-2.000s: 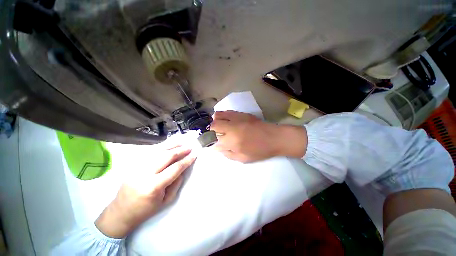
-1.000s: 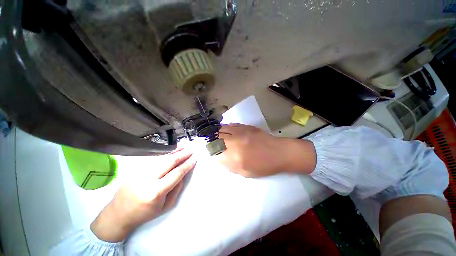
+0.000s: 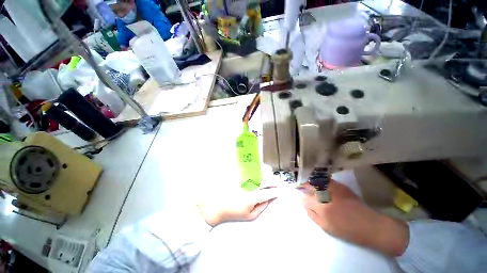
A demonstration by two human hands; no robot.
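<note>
A white fabric piece (image 3: 267,245), overexposed, lies under the needle area of a cream sewing machine (image 3: 416,114) and spreads toward me. My left hand (image 3: 235,207) rests flat on the fabric left of the needle, its fingertips near the presser foot. My right hand (image 3: 347,213) is at the fabric right of the needle, its fingers partly hidden behind the small grey knob (image 3: 323,195). Whether the right fingers pinch the cloth cannot be told. A bright green tag (image 3: 249,160) hangs left of the machine head.
A black phone (image 3: 432,186) and a yellow tab (image 3: 405,201) are under the machine arm. A yellowish machine (image 3: 50,170) stands at the left. A lilac mug (image 3: 347,42) is behind the machine. A person in blue (image 3: 147,18) sits at the back left, beyond cloth piles.
The view has tilted up and swung left, so the machine top, the workshop and the other person now show. Both hands remain on the fabric beside the needle.
</note>
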